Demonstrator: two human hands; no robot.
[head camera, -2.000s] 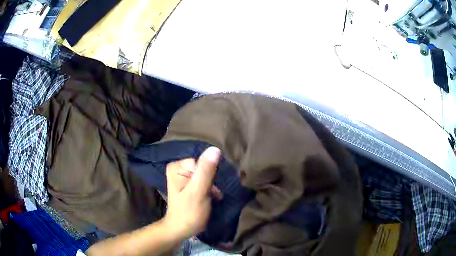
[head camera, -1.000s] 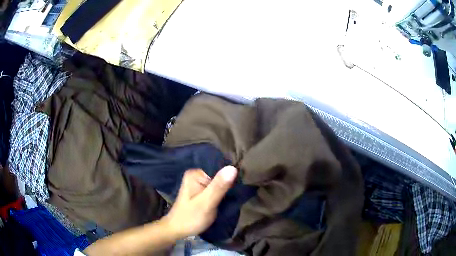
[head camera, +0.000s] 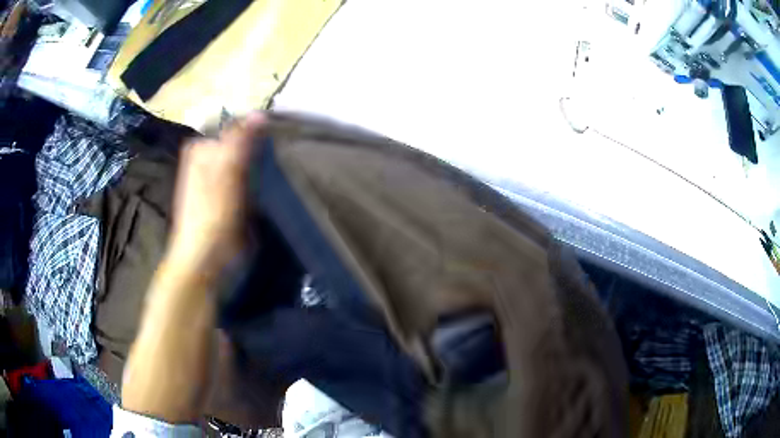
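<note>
A brown garment (head camera: 410, 205) with a dark band (head camera: 312, 239) along its edge is stretched out in front of the white table's edge. My left hand (head camera: 218, 175) is blurred and grips the banded edge at its upper left corner, near the cardboard. A wide dark piece (head camera: 342, 364) hangs below the band, with a small white mark beside it. A dark opening shows in the brown cloth at lower centre. My right hand is not visible; a white sleeve shows at the bottom centre.
The white table (head camera: 445, 77) has a ruler tape along its front edge. Yellow-brown cardboard (head camera: 248, 64) with a black strip (head camera: 184, 51) lies at upper left. The machine (head camera: 727, 38) and a dark flat object (head camera: 739, 124) are at upper right. Plaid and brown cloth hangs at left (head camera: 64, 257).
My left hand has moved up and left with the banded edge, from the lap to near the cardboard. The garment is pulled out longer and flatter. The view has shifted slightly.
</note>
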